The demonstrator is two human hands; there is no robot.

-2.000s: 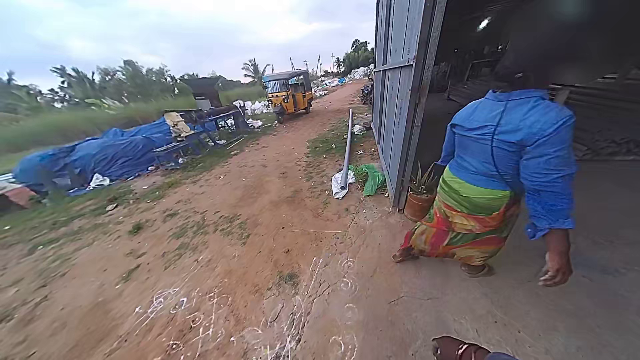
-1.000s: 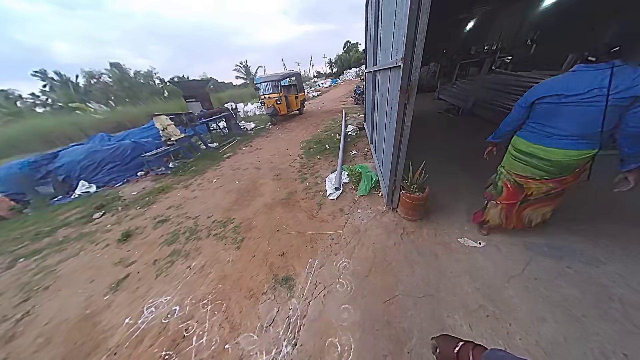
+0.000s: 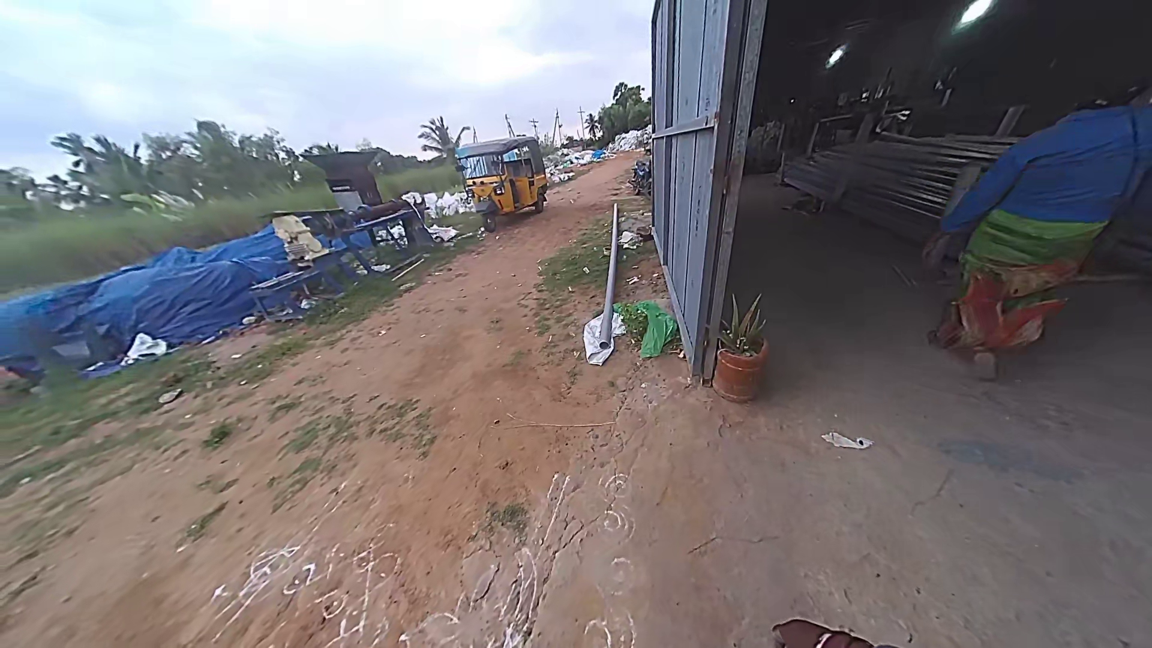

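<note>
Neither my left hand nor my right hand shows in the head view. A foot in a brown sandal is at the bottom edge, on the concrete ground. Ahead on the right stands an open metal door of corrugated sheet, and a terracotta pot with a spiky plant sits at its foot. Left of the door a long grey pipe lies on the ground, its near end on a white sack beside green plastic.
A person in a blue shirt is inside the shed on the right, near stacked metal lengths. A yellow auto rickshaw stands on the dirt track. Blue tarpaulin lies at the left. White chalk-like patterns mark the ground.
The person in the blue shirt has walked away from the doorway, deeper into the shed. The pot, which the person partly hid at first, now shows fully.
</note>
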